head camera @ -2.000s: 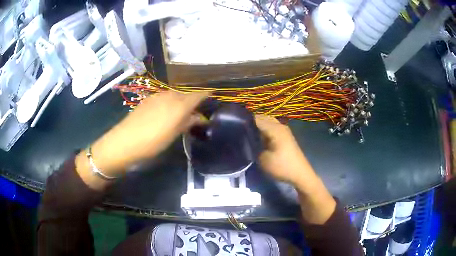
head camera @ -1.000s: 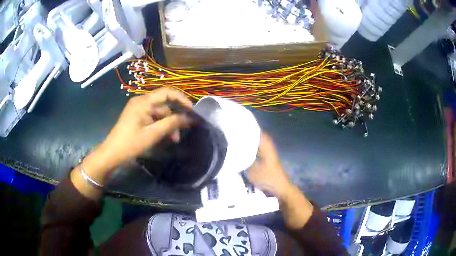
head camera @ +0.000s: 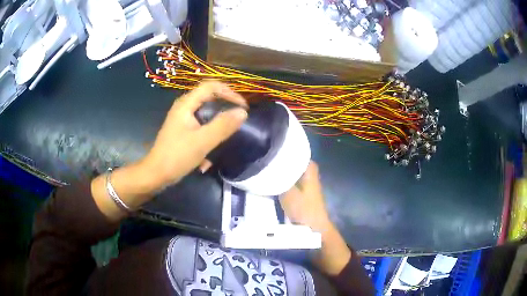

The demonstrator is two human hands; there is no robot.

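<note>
A white housing (head camera: 297,153) with a round head and a flat-ended stand is held tilted over the bench's front edge. A glossy black cup (head camera: 254,141) sits in the open end of its head, facing left. My left hand (head camera: 193,130) grips the outer end of the black cup, thumb and fingers around it. My right hand (head camera: 306,199) holds the housing from behind on the right; its fingertips are hidden behind the head. The flat end of the stand faces me.
A yellow-red bundle of wire leads (head camera: 341,107) lies behind the housing. An open brown carton (head camera: 300,70) with small white parts stands beyond it. White housings (head camera: 107,29) are piled at left, stacked white round parts (head camera: 462,34) at back right. A blue crate (head camera: 465,274) is below right.
The black cup, earlier dark and blurred beside the head's opening, now sits in the head. The housing has turned slightly. My left hand has moved right and up with the cup. The view has shifted.
</note>
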